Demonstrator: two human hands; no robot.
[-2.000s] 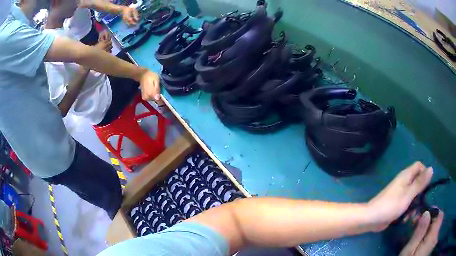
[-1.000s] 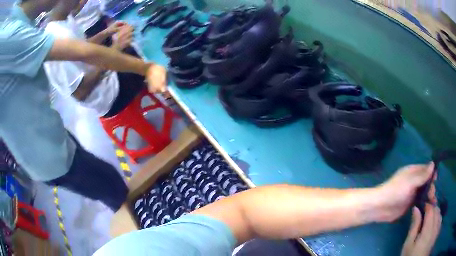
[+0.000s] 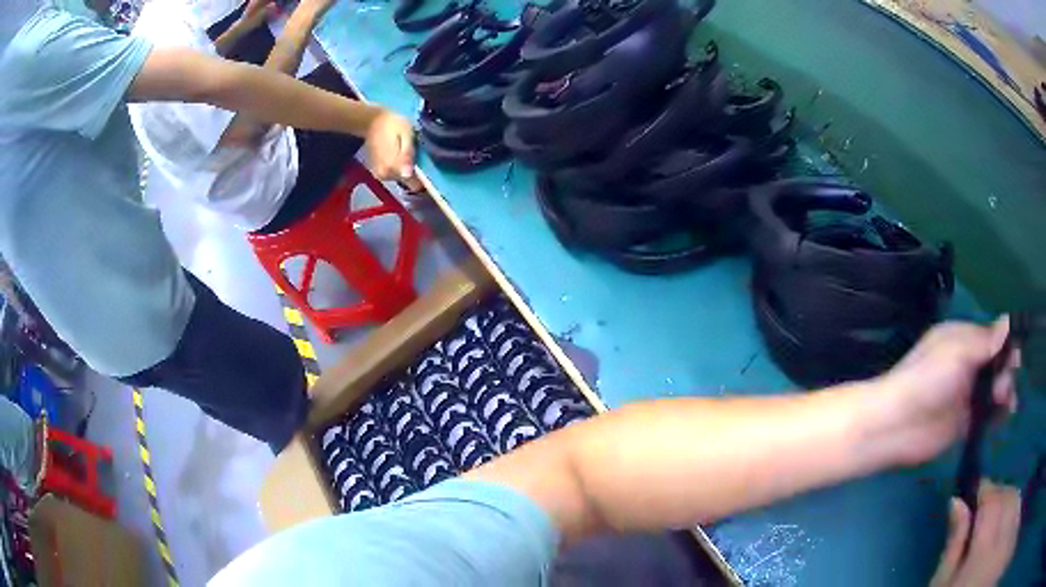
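A narrow black curved part (image 3: 981, 424), which looks like a headband seen edge-on, stands between my hands at the right edge of the view. My left hand (image 3: 950, 373) is closed around its upper part. My right hand (image 3: 984, 539) is cut off by the lower right of the view, with its fingers against the part's lower end. The part's far side is out of the picture. Stacks of black headbands (image 3: 849, 298) lie on the blue-green bench mat (image 3: 654, 355) beyond my left arm.
A cardboard carton (image 3: 396, 333) with rows of black curved parts stands below the bench edge. Two people are at the left, one with a hand (image 3: 390, 143) at the bench edge. A red stool (image 3: 344, 258) stands beside them. A green raised edge (image 3: 906, 149) runs behind the stacks.
The view has shifted, so the stacks sit further right. My hands are further apart along the black part, which now stands more upright between them.
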